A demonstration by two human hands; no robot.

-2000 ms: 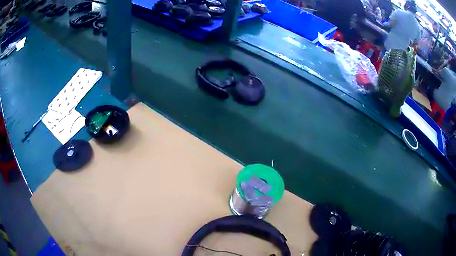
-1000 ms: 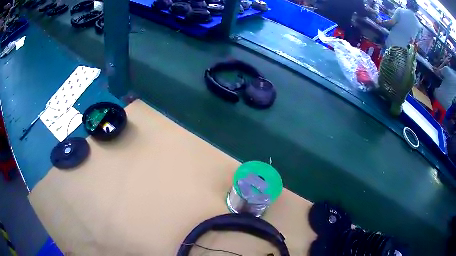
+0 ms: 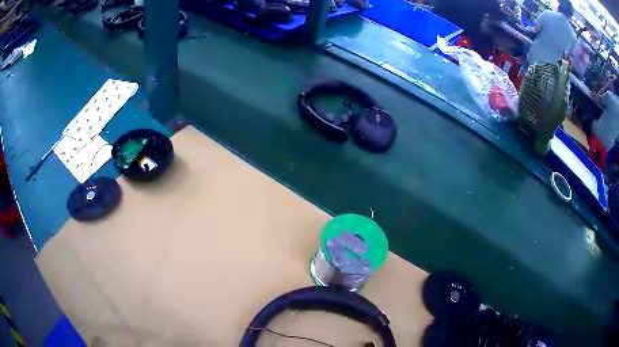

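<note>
No hand is in view. A black headband (image 3: 319, 296) arcs up from the bottom edge of the tan mat (image 3: 183, 251), with a thin dark wire across its opening; its lower part is cut off. A solder wire spool (image 3: 349, 251) with a green flange stands just behind it. An open black ear cup housing (image 3: 142, 155) with a green circuit board (image 3: 130, 154) inside lies at the mat's far left corner. A flat black disc (image 3: 94, 198) with a pale centre dot lies beside it.
A headphone (image 3: 347, 116) lies on the dark green conveyor belt. Stacked black discs (image 3: 499, 329) are at bottom right. White sheets (image 3: 102, 112) lie left. A post (image 3: 161, 61) stands behind the mat. A green fan (image 3: 543, 101) and people are far right.
The headphone on the belt has moved to the right. Black rings at the upper left have also shifted right. The view has shifted slightly; things on the mat keep their places.
</note>
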